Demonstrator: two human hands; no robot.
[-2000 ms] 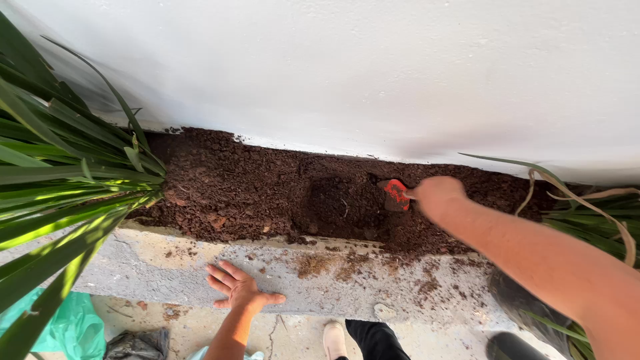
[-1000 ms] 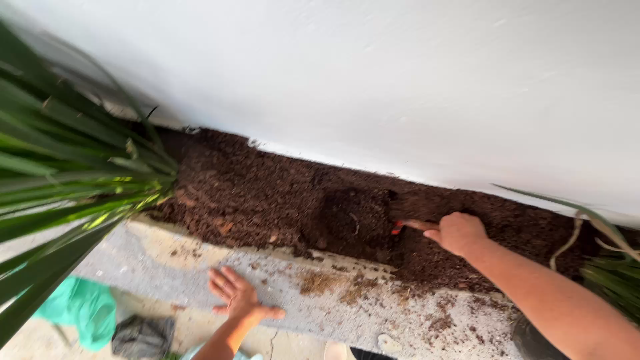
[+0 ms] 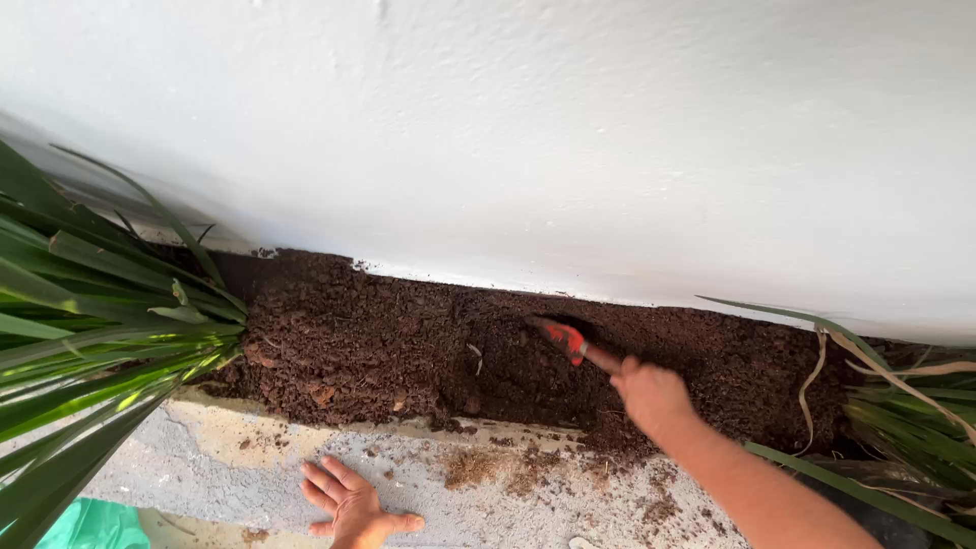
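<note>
My right hand (image 3: 652, 393) grips the wooden handle of a small hand trowel (image 3: 564, 339) with a red, soil-smeared blade. The blade's tip touches the dark soil (image 3: 343, 343) at the wall side of a shallow hole (image 3: 518, 374) in the planting bed. A pale root or twig (image 3: 476, 358) shows at the hole's left side. My left hand (image 3: 354, 507) rests with fingers spread on the concrete ledge (image 3: 229, 465) in front of the bed, holding nothing.
A white wall (image 3: 534, 152) runs along the bed's far side. Long-leaved green plants (image 3: 137, 320) stand at the left, and another plant (image 3: 915, 427) at the right has some dry leaves. Loose soil (image 3: 534, 469) lies on the ledge. A green plastic bag (image 3: 95, 526) is at bottom left.
The trowel, low in the soil at the hole's right side a second ago, now has its red blade more exposed near the wall side. My left hand stays on the ledge.
</note>
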